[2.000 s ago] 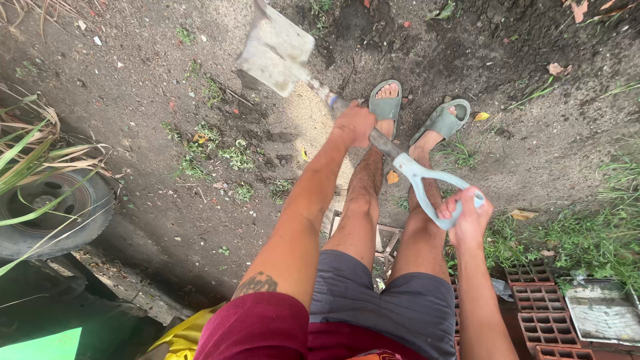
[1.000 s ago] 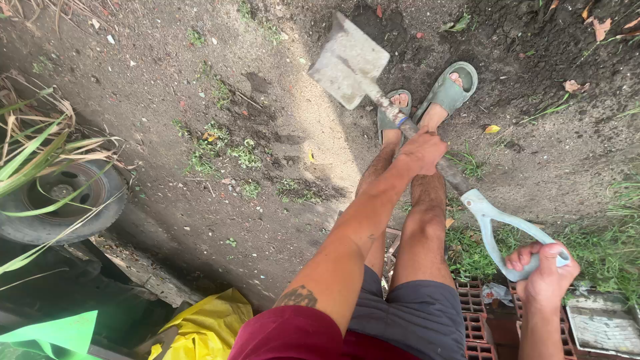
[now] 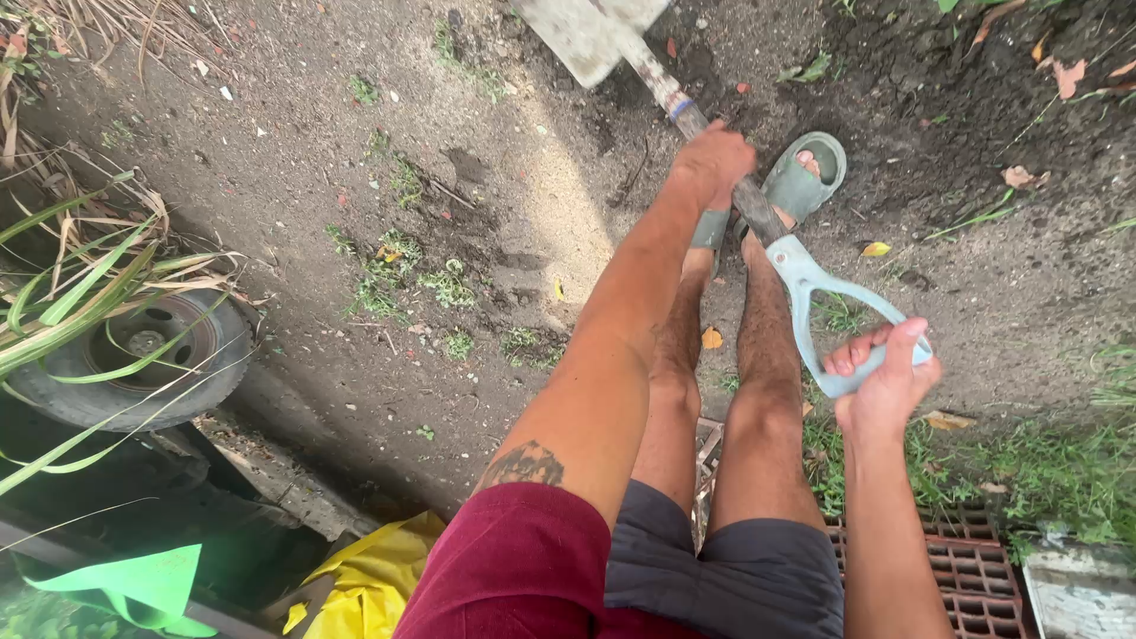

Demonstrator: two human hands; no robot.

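Note:
A shovel with a wooden shaft [image 3: 757,209] lies diagonally across the view, over my sandalled feet. My left hand [image 3: 715,167] grips the shaft just below a blue band. The pale D-shaped handle [image 3: 803,288] is at the other end, and my right hand [image 3: 885,368] is closed around its crossbar. At the top edge the flat metal blade [image 3: 579,35] is partly cut off by the frame. A pale sandy strip [image 3: 568,222] on the soil runs beside my left forearm.
A wheel with a tyre [image 3: 146,351] stands at the left behind long grass blades. Yellow plastic sheeting [image 3: 377,577] lies at lower left. Hollow red bricks [image 3: 972,572] and a whitish tray-like panel [image 3: 1083,590] are at lower right. Small weeds [image 3: 382,284] dot the soil.
The shovel blade has moved away from my feet, toward the top edge. Both hands keep their grip on the shovel. My left foot, beside the shaft, is now mostly hidden by my left hand.

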